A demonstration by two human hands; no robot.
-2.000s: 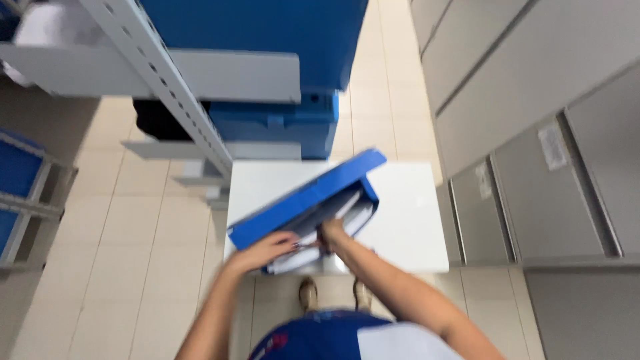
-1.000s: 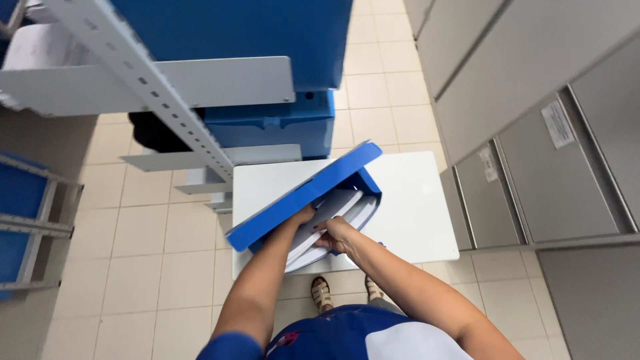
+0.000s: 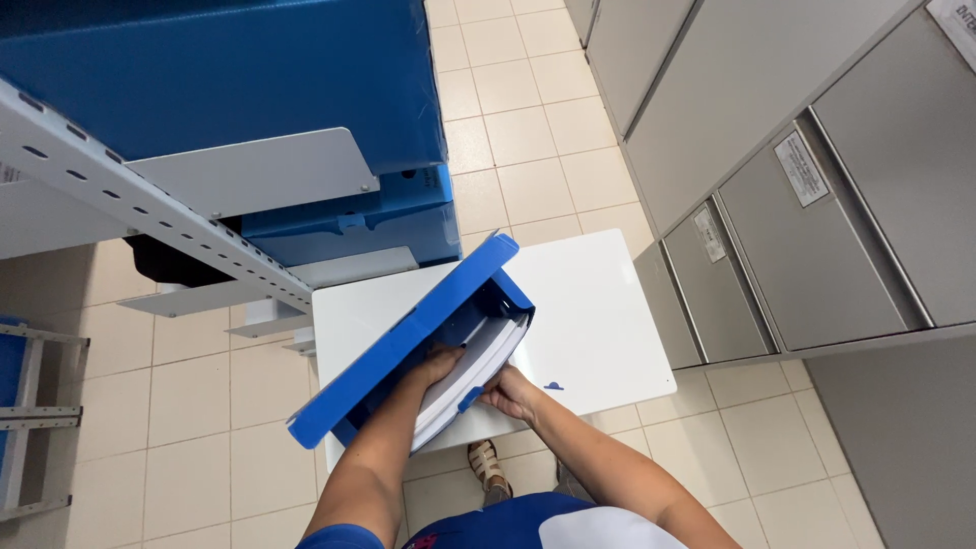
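A blue plastic archive box [image 3: 404,335] lies aslant on a small white table [image 3: 587,305], its lid flap raised along the far left side. Inside it stands a thick stack of white papers [image 3: 474,364]. My left hand [image 3: 441,364] reaches into the box and rests against the inner side of the papers, its fingertips partly hidden. At the box's near outer wall, beside the blue tab, is my right hand [image 3: 509,393], fingers curled; whether it grips the wall cannot be seen. A small blue piece [image 3: 553,386] lies on the table to the right.
White perforated metal shelving [image 3: 152,206] with large blue archive boxes [image 3: 229,84] rises at the left. Grey metal filing cabinets [image 3: 808,252] with labelled drawers line the right. Beyond the table runs a tiled floor [image 3: 526,130]. My sandalled foot [image 3: 488,463] is below the table's near edge.
My right hand has moved from the papers inside the box to the outside of its near wall. My left hand remains inside the box.
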